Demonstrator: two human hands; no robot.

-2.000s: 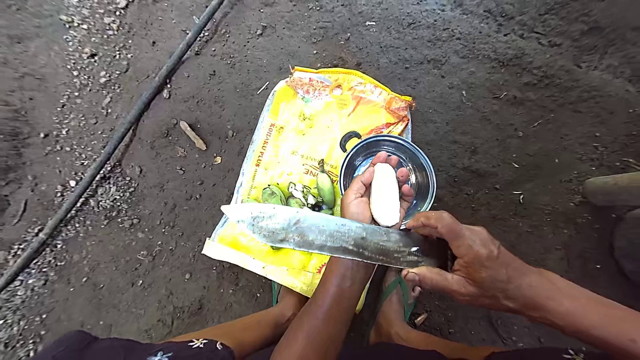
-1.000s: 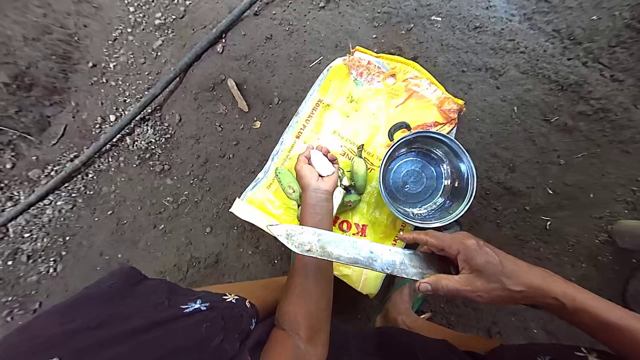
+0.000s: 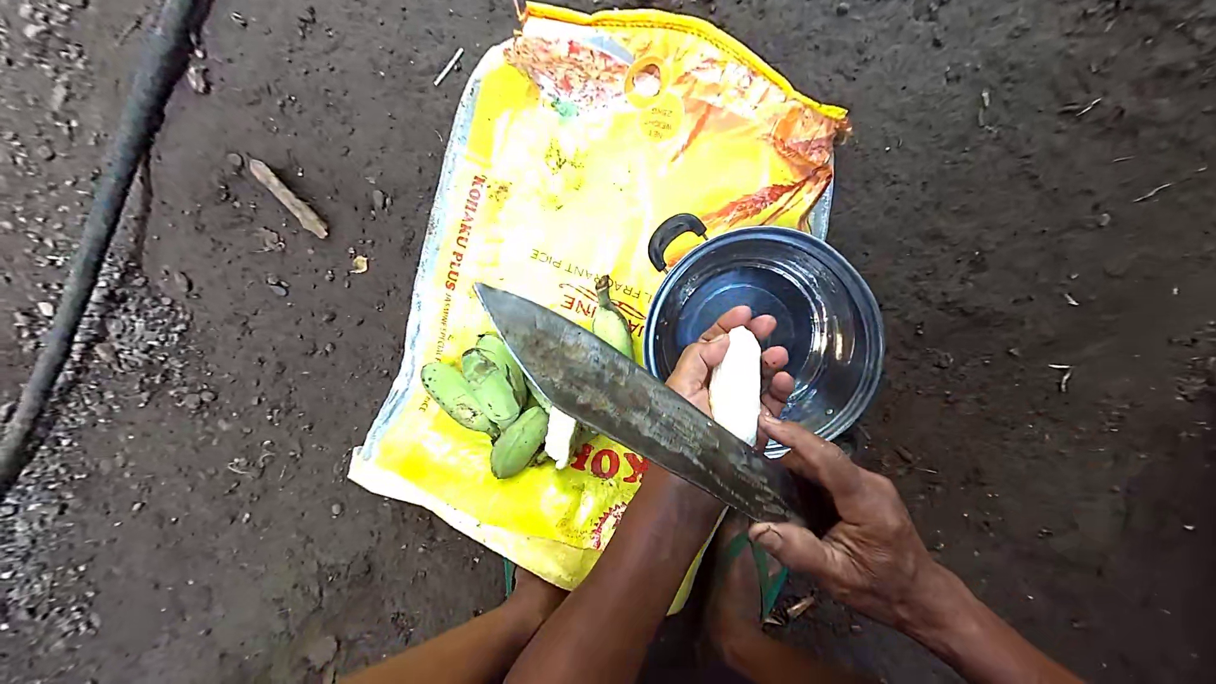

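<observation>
My left hand (image 3: 731,366) holds a peeled white piece (image 3: 736,385), likely a banana or similar, over the near left part of a metal pot (image 3: 826,275) with a black handle. In my right hand (image 3: 845,522) is a large machete (image 3: 646,408), its blade pointing up and left across my left wrist. Several green bananas (image 3: 489,389) lie on a yellow rice sack (image 3: 560,199), and one more green banana (image 3: 613,323) lies nearer the pot. Another white piece (image 3: 559,437) shows beside the green ones, partly hidden by the blade.
The sack lies on dark bare soil (image 3: 1026,380). A black hose or pipe (image 3: 104,209) runs along the left side, with gravel (image 3: 123,351) beside it. A short stick (image 3: 288,198) lies between it and the sack. My sandalled feet (image 3: 746,579) are at the sack's near edge.
My left hand, holding a white piece, has moved from beside the green bananas to over the pot. The machete, still in my right hand, is now tilted more steeply.
</observation>
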